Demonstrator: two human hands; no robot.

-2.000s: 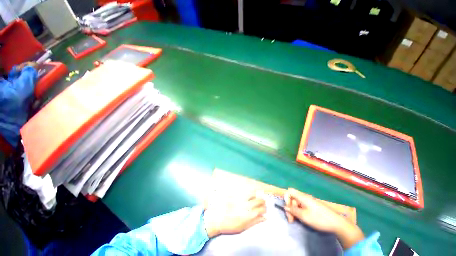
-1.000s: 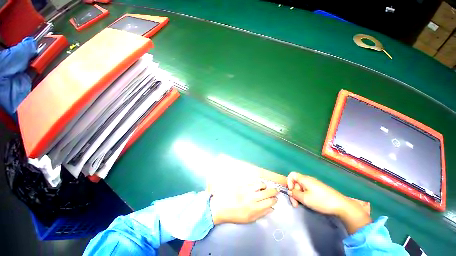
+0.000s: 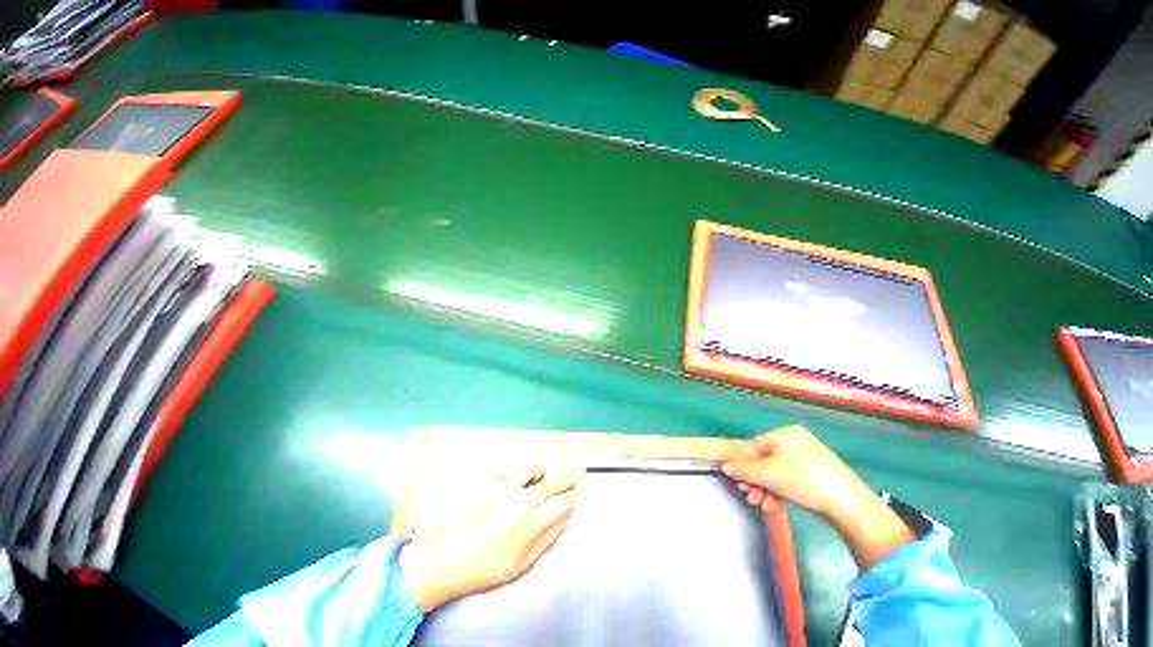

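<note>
A grey panel [image 3: 645, 556] lies in an orange foam tray [image 3: 786, 581] in front of me, washed out by glare at its left. A thin black adhesive strip [image 3: 658, 470] lies along the panel's far edge, between my hands. My left hand [image 3: 500, 525] rests on the panel's far left part with fingers spread; its fingertips are by the strip's left end, and glare blurs it. My right hand [image 3: 790, 474] pinches at the far right corner, at the strip's right end. What is between those fingertips is too small to tell.
A stack of foam trays and separator sheets [image 3: 139, 367] stands at left. Another panel in a tray [image 3: 822, 316] lies on the conveyor, with one more [image 3: 1125, 392] at the right edge. Bagged black strips [image 3: 1110, 569] lie at right. A tape roll [image 3: 725, 105] lies on the far side.
The view has swung right. My hands have moved apart along the panel's far edge, and the black strip now shows between them. My right hand is now at the corner.
</note>
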